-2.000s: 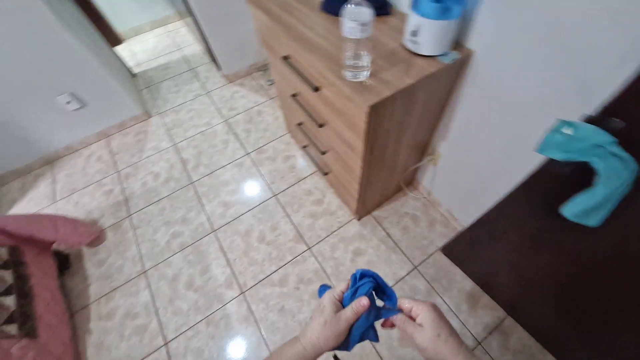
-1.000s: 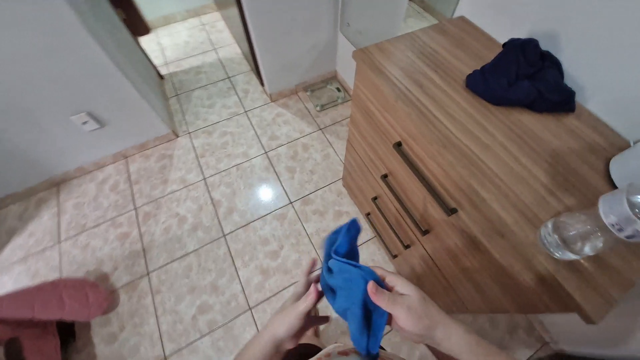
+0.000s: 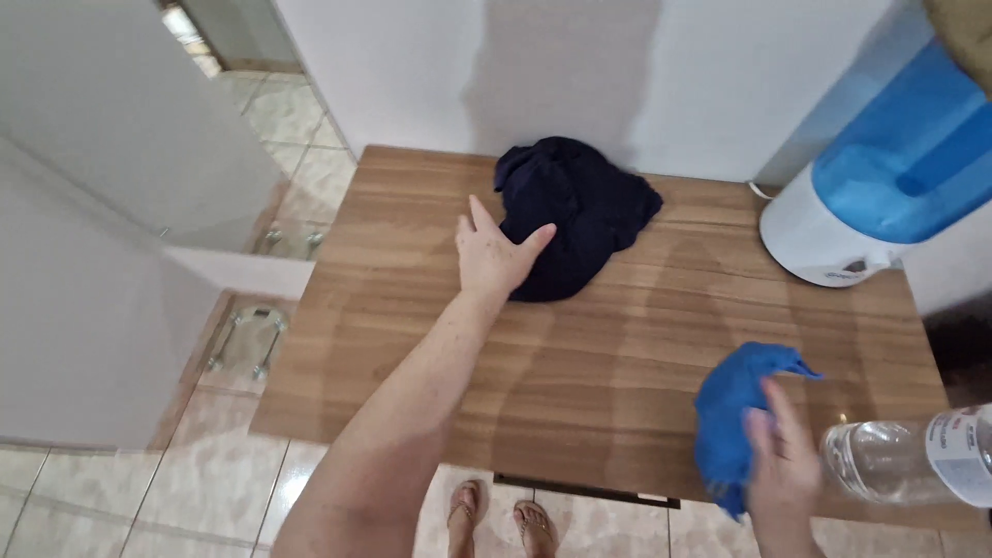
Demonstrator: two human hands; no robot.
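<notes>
On the wooden dresser top [image 3: 589,372] lies a crumpled dark navy cloth [image 3: 573,209], near the wall. My left hand [image 3: 496,252] reaches to its left edge with fingers spread, the thumb over the fabric; whether it presses on the cloth is not clear. A folded blue cloth [image 3: 725,418] is at the dresser's front right, with my right hand [image 3: 783,465] on its right side, thumb and finger against it, blurred. A clear plastic bottle [image 3: 883,461] with a white label stands just right of that hand.
A white and blue appliance with a translucent tank, likely a humidifier [image 3: 829,225], stands at the back right. A glass bathroom scale [image 3: 252,341] is on the tiled floor left of the dresser. A mirror [image 3: 256,139] is behind it. Sandalled feet [image 3: 535,523] show below the front edge.
The view has swung over the dresser top. My left hand has left the blue cloth, which both hands held before, and is now at the navy cloth. The blue cloth is now over the dresser.
</notes>
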